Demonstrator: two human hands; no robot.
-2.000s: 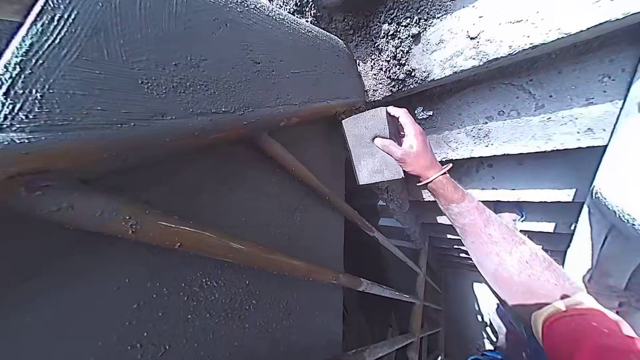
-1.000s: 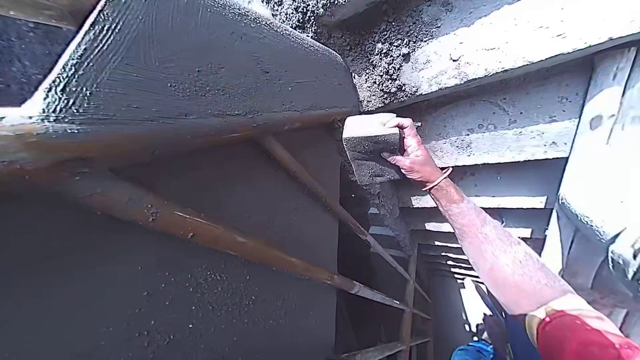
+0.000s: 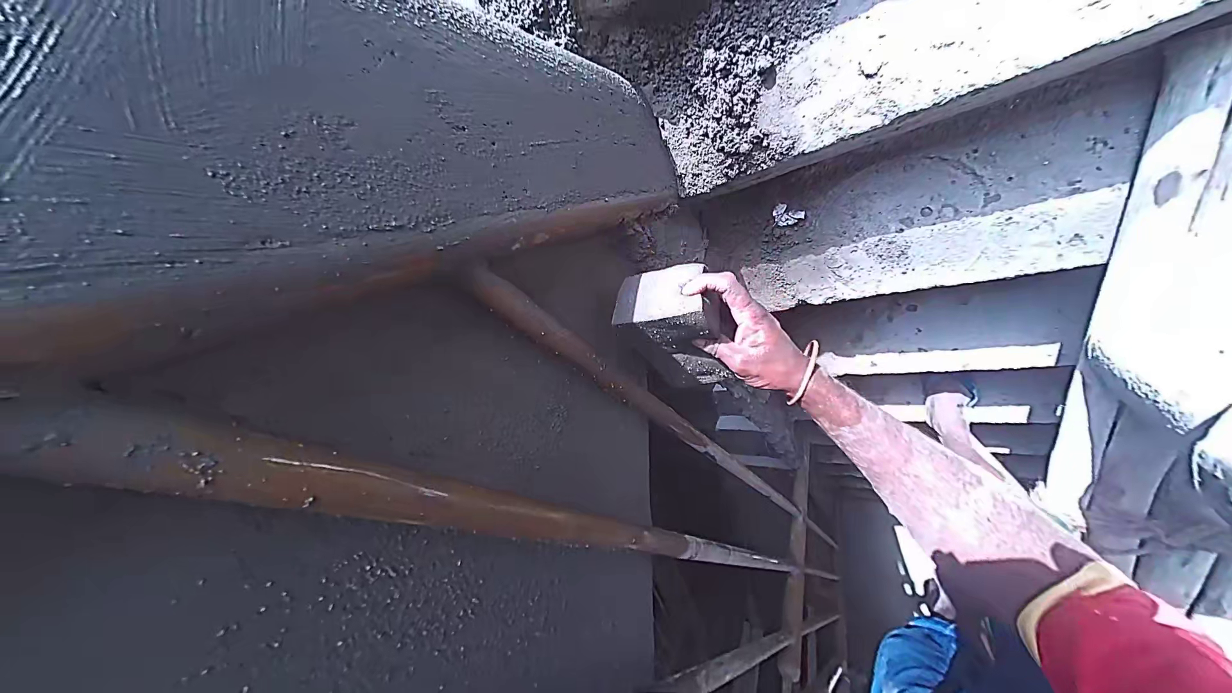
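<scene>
My right hand (image 3: 756, 337) grips a grey, squared block (image 3: 664, 306) by its right end, fingers on the upper side and thumb below. Its material cannot be told. The block is tilted, its pale face in sunlight and its lower side in shadow. It is just below the rounded corner of a smooth, wet-looking cement surface (image 3: 385, 125); whether they touch is unclear. Brown poles (image 3: 539, 515) cross a grey plastered wall (image 3: 366, 597) to the left of the block. My left hand is not clearly identifiable in view.
Wooden boards (image 3: 962, 231) lie stepped at the right, beside rough loose mortar (image 3: 731, 106). A pole framework (image 3: 794, 568) stands below. Another limb (image 3: 953, 419) shows behind my forearm; whose it is cannot be told. Blue clothing (image 3: 914, 654) is at the bottom.
The block has turned in my right hand's grip: two seconds ago its broad square face showed, now it is tilted with its side visible. A gap has opened between it and the cement corner.
</scene>
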